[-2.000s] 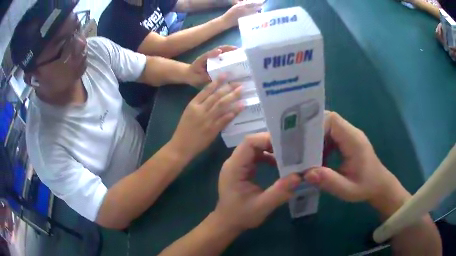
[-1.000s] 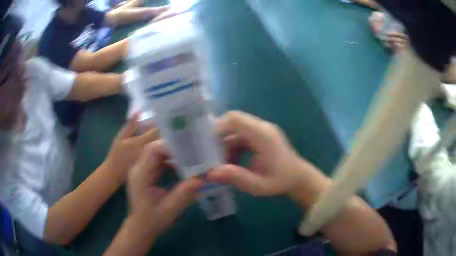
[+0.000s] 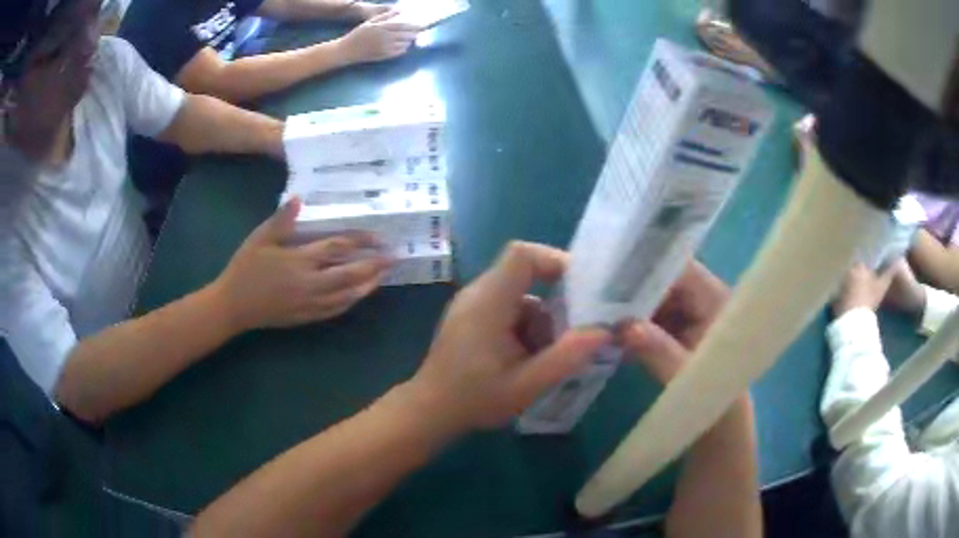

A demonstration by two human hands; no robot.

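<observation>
A tall white thermometer carton [image 3: 668,200] with PHICON lettering stands upright, tilted right at its top, between my two hands. A second white carton [image 3: 568,405] shows below my thumbs; whether it is separate from the tall one is hard to tell. My left hand [image 3: 505,336] grips the lower left side, thumb in front. My right hand [image 3: 684,326] grips the lower right side and is partly hidden behind a cream pipe. My fingers behind the carton are hidden.
The cream pipe [image 3: 736,336] with a black joint [image 3: 841,116] slants across the right. A neighbour's hands hold a stack of white cartons [image 3: 368,194] on the dark green table [image 3: 315,441]. Other people's hands and sleeves show at the top and right.
The view has shifted, and the pipe now crosses in front of my right forearm. The carton has turned to show its left side and leans right. The neighbour's carton stack is less covered.
</observation>
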